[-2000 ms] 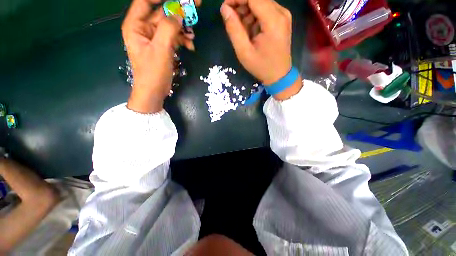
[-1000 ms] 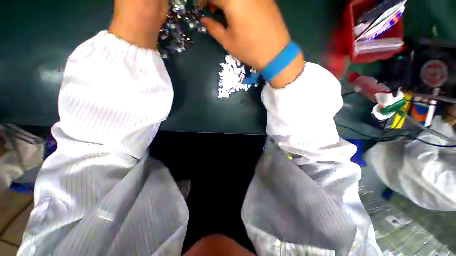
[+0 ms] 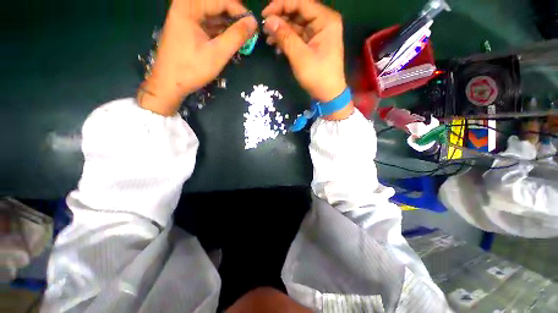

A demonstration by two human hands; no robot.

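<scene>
My left hand (image 3: pixel 199 52) holds a small green circuit board module (image 3: pixel 249 44) at its fingertips, partly hidden by the thumb. My right hand (image 3: pixel 309 46) is just right of it, thumb and index finger pinched on a tiny part (image 3: pixel 264 21), too small to tell. A blue wrist strap (image 3: pixel 336 104) is on my right wrist. A pile of white small parts (image 3: pixel 262 117) lies on the dark-green mat below and between the hands. Shiny small parts (image 3: pixel 205 95) lie partly hidden under my left hand and wrist.
A red bin (image 3: pixel 401 61) with a printed tube and clear tubes stands at right. Below it lie a reddish glue syringe (image 3: pixel 398 117), white tissue and a green adapter (image 3: pixel 435 136). Black cables run along the right side. Other people's white sleeves show at the right and left edges.
Both hands were over the shiny parts a second ago; now they are raised close together with the green module between them. The camera view has shifted, so the bin appears further left.
</scene>
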